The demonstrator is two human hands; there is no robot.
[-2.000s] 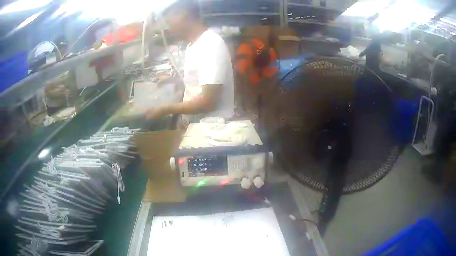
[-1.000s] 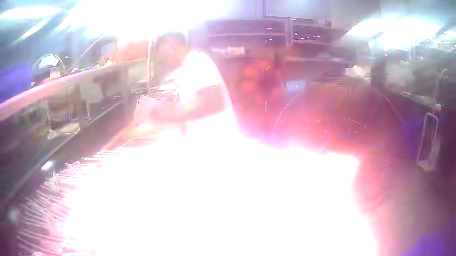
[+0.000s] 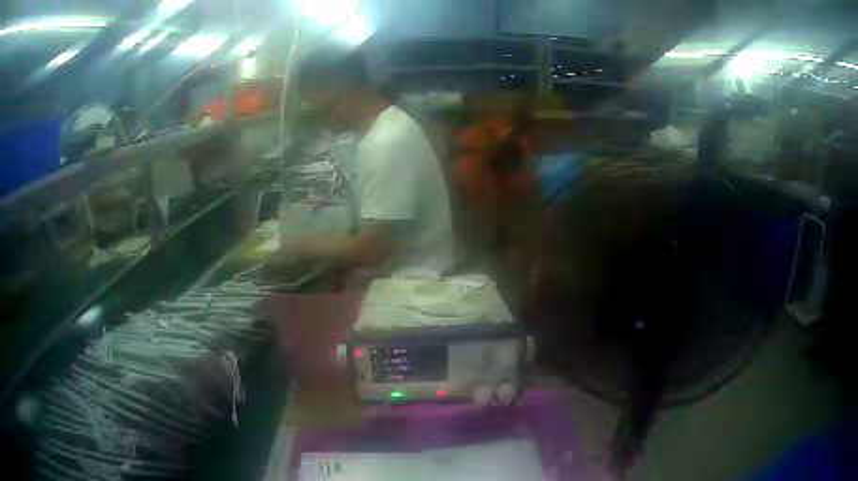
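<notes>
No hand of mine shows in the head view. The bench test meter (image 3: 437, 366) stands in front of me, its dark display lit with digits, a green and a red light below, and knobs at the right. White pieces (image 3: 442, 299) lie on its top. A white paper sheet (image 3: 423, 464) lies in front of it, cut off by the bottom edge. To the left, overlapping dark panels with white cords (image 3: 150, 376) lie in a row on the green belt. The picture is dim and blurred.
A brown cardboard divider (image 3: 325, 352) stands between meter and belt. A co-worker in a white T-shirt (image 3: 405, 178) is beyond it, arms over the belt. A large black fan (image 3: 649, 282) stands at right. Something blue (image 3: 814, 457) shows at the lower right. A shelf rail (image 3: 122, 155) runs along the left.
The pink-white glare that covered the bench one second ago is gone, and the picture is darker. The meter and paper sit lower in view than two seconds ago.
</notes>
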